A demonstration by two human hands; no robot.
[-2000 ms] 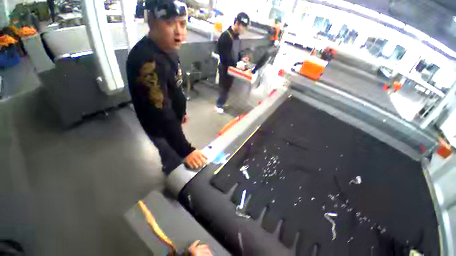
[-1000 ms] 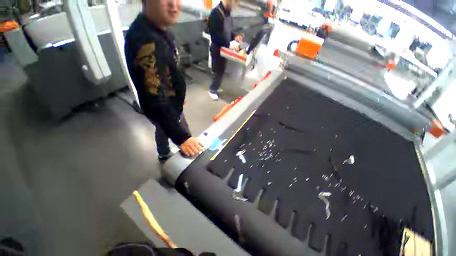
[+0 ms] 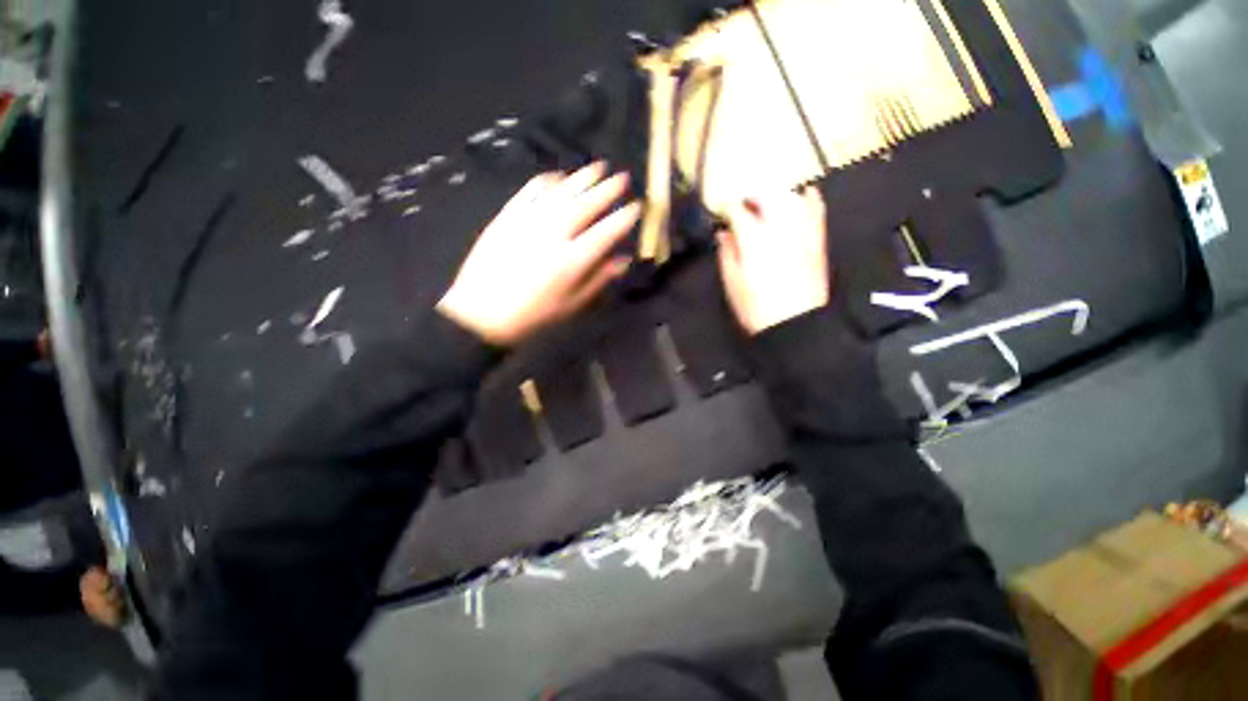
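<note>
My left hand [image 3: 541, 253] lies over the black lay [image 3: 397, 82], fingers spread and slightly blurred, at the left side of some black cut pieces [image 3: 582, 123]. My right hand [image 3: 777, 260] is at the front edge of the exposed tan underlay paper [image 3: 849, 82], its fingers bent down; whether it grips anything is hidden. Narrow tan paper strips [image 3: 660, 158] stand up between the two hands. A comb-like row of slots [image 3: 602, 390] runs along the front of the black fabric.
White scraps are piled [image 3: 684, 531] at the table's front edge, with more [image 3: 979, 342] at the right. Blue tape [image 3: 1091, 91] is at the right corner. A brown cardboard box [image 3: 1136, 589] with a red stripe stands front right. Another person's hand [image 3: 101, 597] is at the left edge.
The view has swung to the right and down onto the near part of the table. Both my hands are now over the fabric. The exposed tan paper is now close in front.
</note>
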